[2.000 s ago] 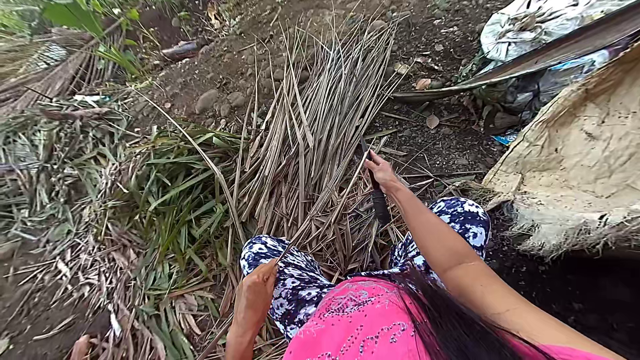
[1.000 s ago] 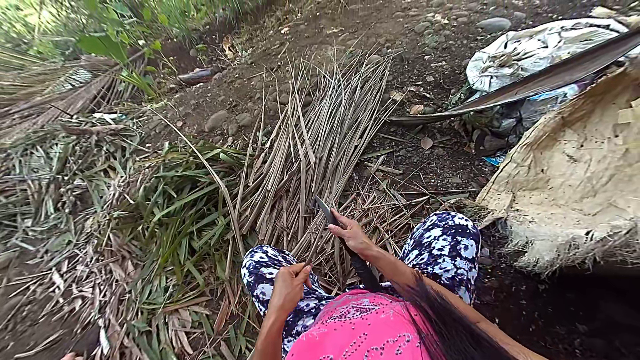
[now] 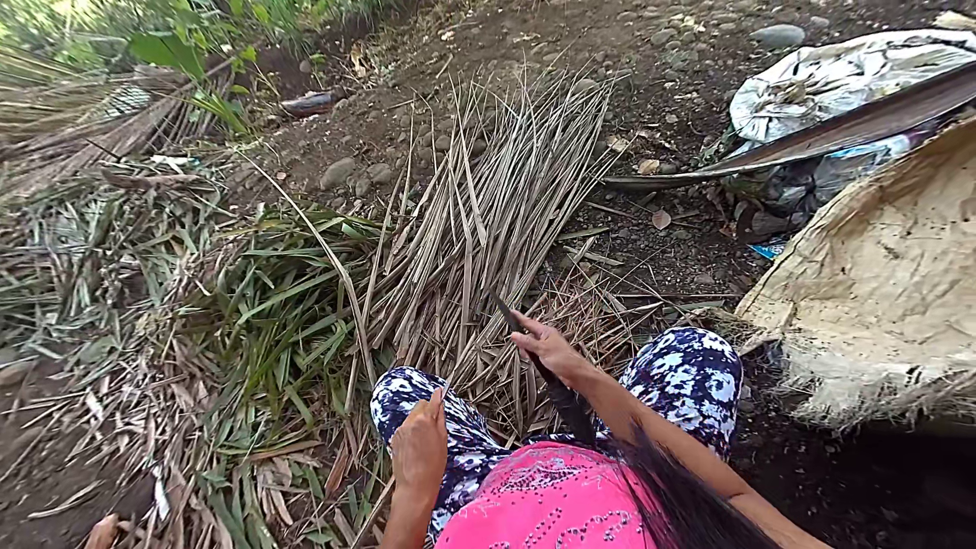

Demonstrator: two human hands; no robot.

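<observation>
My right hand (image 3: 550, 352) is closed around a dark knife (image 3: 565, 400), whose narrow blade points up and left over the dry leaf strips while the dark lower part runs down to my lap. Near my left knee, my left hand (image 3: 421, 446) is curled with thumb and finger together; whether a thin strip is pinched there I cannot tell. A bundle of dry leaf strips or midribs (image 3: 488, 221) lies on the soil in front of my knees. Beside it on the left is a heap of green leaf blades (image 3: 282, 305).
At the right lie a torn, frayed tan sheet (image 3: 877, 259), a long dry brown frond stalk (image 3: 846, 141) and a white sack (image 3: 854, 76). Shredded leaves (image 3: 99, 252) cover the ground at left. Stones (image 3: 338, 173) dot the soil ahead. Part of another hand or foot shows at lower left.
The knife's blade has swung to point up-left, and my right hand has come back nearer my body since two seconds ago. My left hand stays near my left knee.
</observation>
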